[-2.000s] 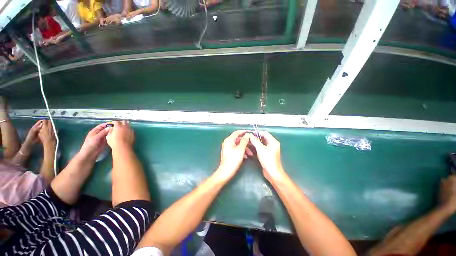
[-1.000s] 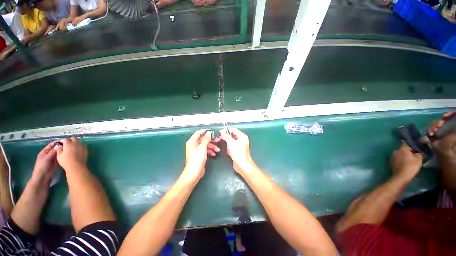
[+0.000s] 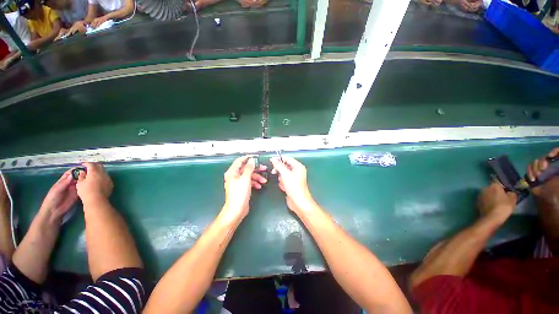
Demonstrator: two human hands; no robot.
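Note:
My left hand is raised over the green bench near the white rail, its fingertips closed on a small circuit board, of which only a greenish edge shows. My right hand is just to its right, fingertips closed on a thin pale hand tool that points up toward the rail. The two hands are slightly apart. The board's face and the tool's lower end are hidden by the fingers.
A shiny bag lies right of my hands by the white rail. A white upright stands beyond. Small parts lie on the dark green conveyor. Neighbours' hands work left and right; the right one holds a black fixture and grey driver.
The view has swung right since the first frame. My hands have moved from touching to slightly apart. The neighbour's black fixture and driver have come into view.

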